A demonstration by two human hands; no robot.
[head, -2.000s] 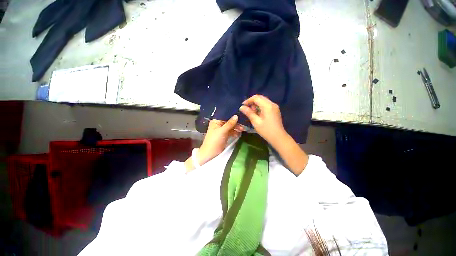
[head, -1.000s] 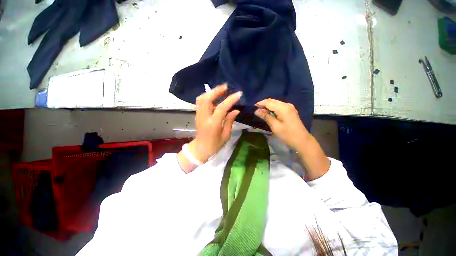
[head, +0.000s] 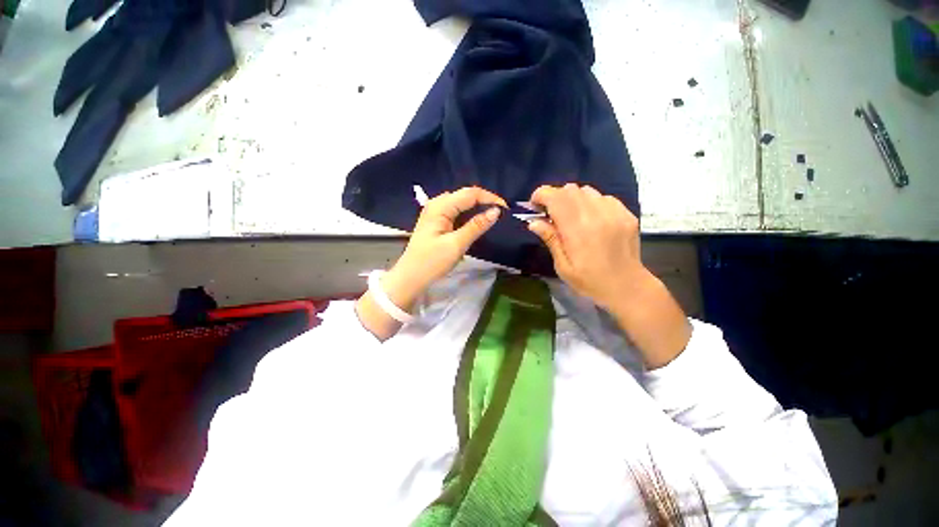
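Observation:
A navy garment (head: 525, 113) lies over the table edge in front of me and hangs towards my lap. My left hand (head: 448, 232) pinches its near edge between thumb and fingers. A tiny white tag (head: 420, 195) shows beside my left fingers. My right hand (head: 595, 239) holds small silver thread snips (head: 530, 212), whose points face left towards my left fingertips. The rest of the snips is hidden in my right hand.
More navy cloth (head: 139, 62) lies at the far left, above a white sheet with a blue corner (head: 154, 201). A slim silver-and-dark tool (head: 882, 144), dark specks and a green box (head: 916, 57) are on the right. Red crates (head: 165, 412) stand below left.
My left hand has moved down from its raised, open pose and now pinches the garment edge. The snips' points now show at my right fingertips. The view has shifted slightly.

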